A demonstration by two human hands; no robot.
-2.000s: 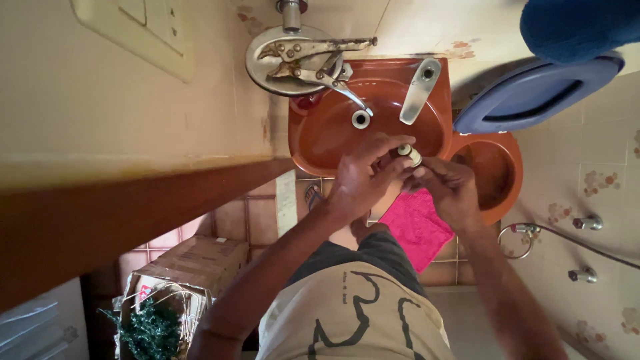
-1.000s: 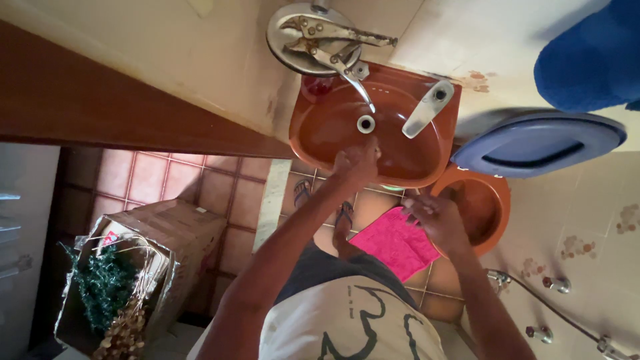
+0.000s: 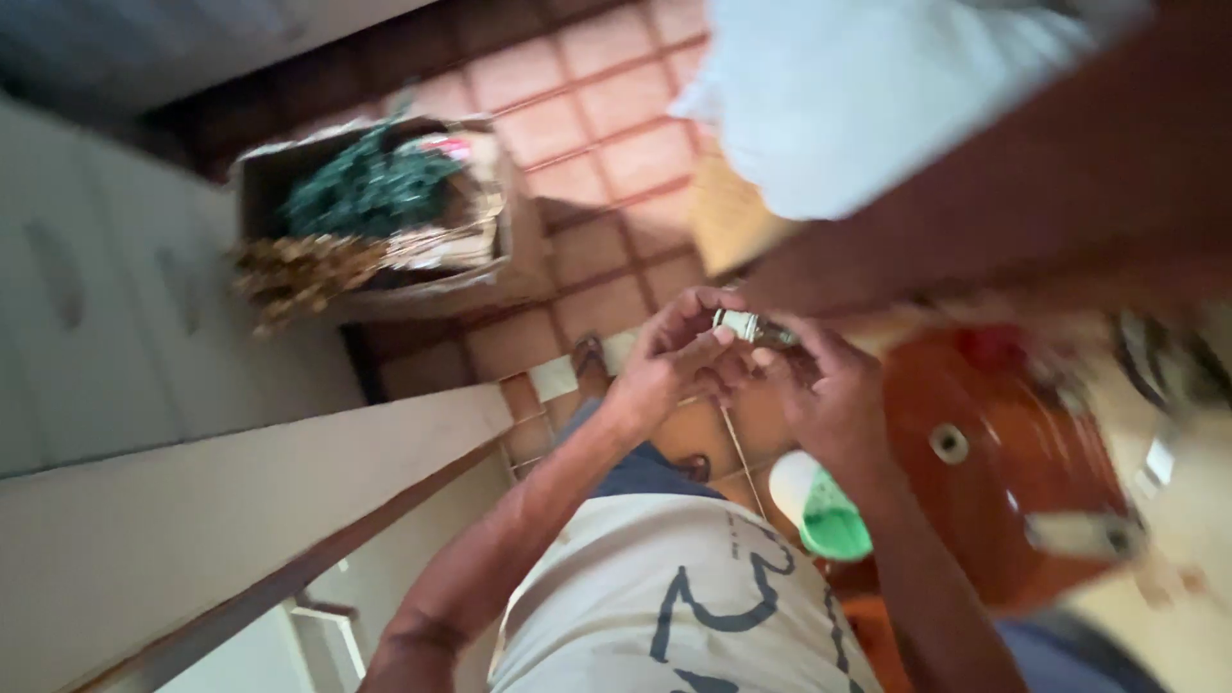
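Both hands meet in front of my body at the centre of the head view. My left hand has its fingers closed on the white end of a small cylindrical fitting, whose exact kind I cannot tell. On the fitting's darker, shiny end are the fingers of my right hand. The fitting lies roughly level between the fingertips. To the right is a reddish-brown washbasin, with a round drain and a pale faucet-like piece on its rim. Blur hides finer detail.
An open cardboard box with green artificial foliage stands on the tiled floor at upper left. A white and green container sits by my right forearm. A brown door frame and white cloth occupy the upper right.
The view has swung strongly toward the doorway and box. My hands, apart one second ago, are now together on the small fitting, away from the basin.
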